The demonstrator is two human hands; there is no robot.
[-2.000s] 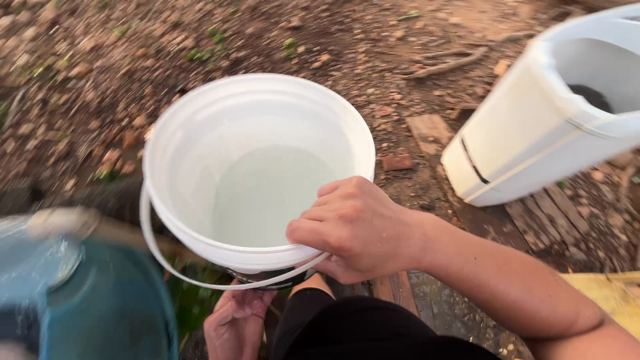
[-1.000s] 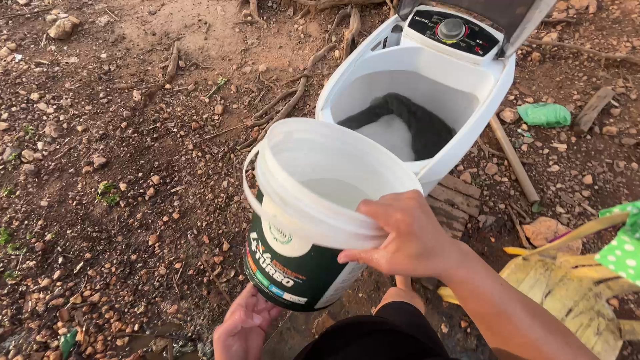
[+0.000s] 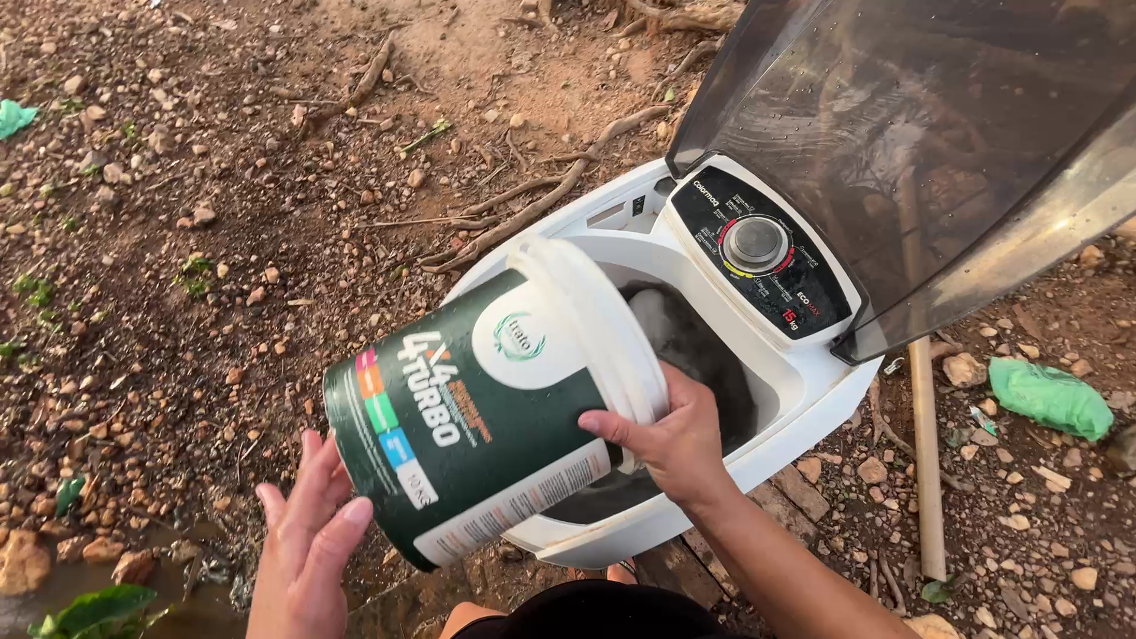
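Note:
A plastic bucket with a dark green label point(image 3: 470, 417) is tipped over the open tub of a white washing machine point(image 3: 799, 399), its mouth toward the tub. My right hand point(image 3: 670, 435) grips the bucket's white rim, thumb on the outside. Against the base of the bucket, my left hand point(image 3: 311, 532) rests with fingers apart. Dark cloth point(image 3: 701, 355) and greyish water show in the tub, partly behind the bucket. The control panel point(image 3: 759, 244) has a round knob, and the smoky see-through lid point(image 3: 905, 133) stands raised. The inside of the bucket is hidden.
Stony, damp ground with tree roots point(image 3: 568, 182) surrounds the machine. A wooden pole point(image 3: 927, 461) lies at its right, near a green plastic bag point(image 3: 1050, 398). Wooden boards point(image 3: 683, 577) show below the machine. Muddy water and a leafy plant point(image 3: 102, 612) are at the lower left.
The bucket, upright over the ground two seconds ago with pale liquid inside, has moved to the washing machine and been tipped over its tub. The view has swung toward the machine.

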